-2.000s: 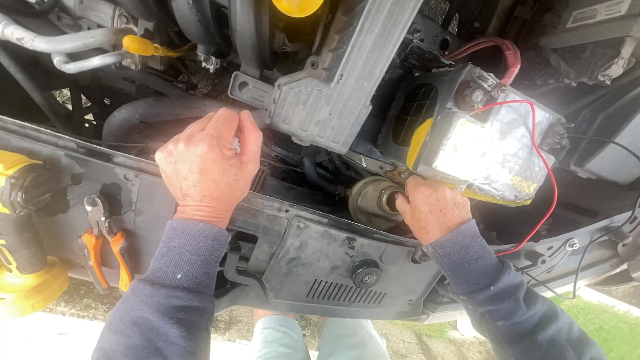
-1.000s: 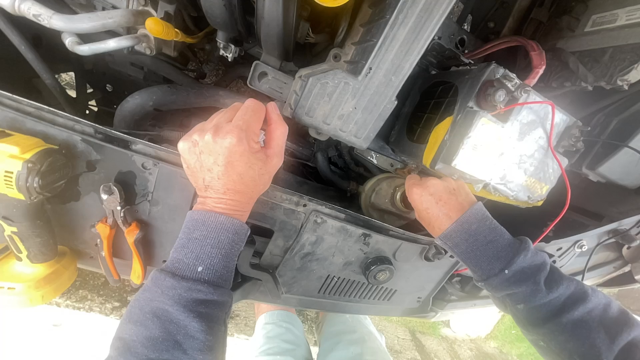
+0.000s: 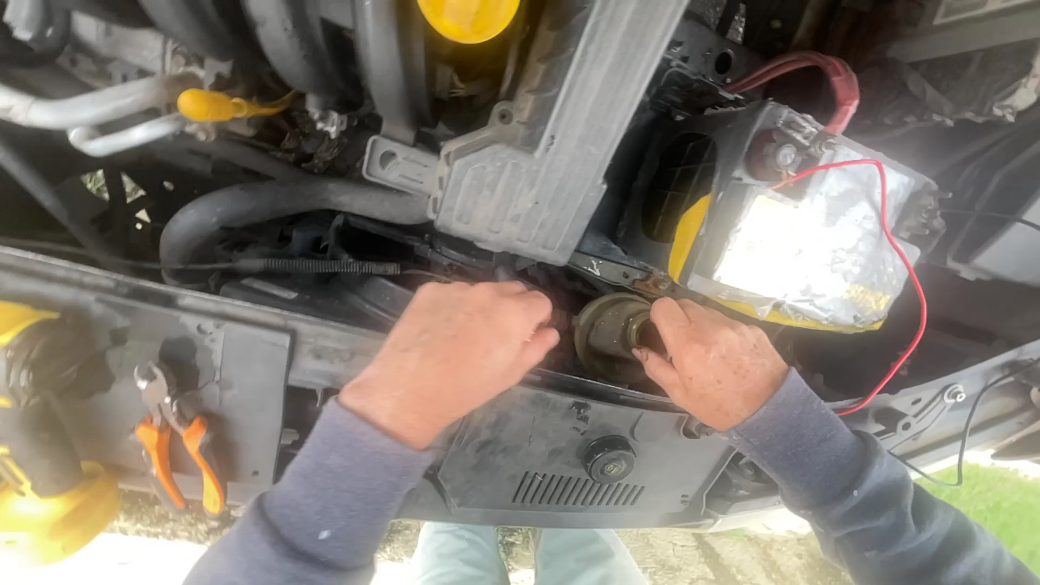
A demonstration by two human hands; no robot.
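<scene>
Inside a car's engine bay, my right hand grips the rim of the open neck of a dirty translucent plastic reservoir with thumb and fingers. Just left of the reservoir is my left hand, its fingers curled; whether something small is between them cannot be told. Behind both hands is a grey plastic housing. A thin cable with a black spring-like sleeve runs behind my left hand. The front panel with a round black cap lies below my hands.
At the left, diagonal cutters with orange handles and a yellow-black cordless power tool rest on the front panel. A foil-covered battery with a thin red wire stands at the right. A black hose curves behind the front edge.
My left hand has moved right, to beside the reservoir; earlier it was farther left with a small light-coloured thing showing in its fist. My right hand stays at the reservoir's neck.
</scene>
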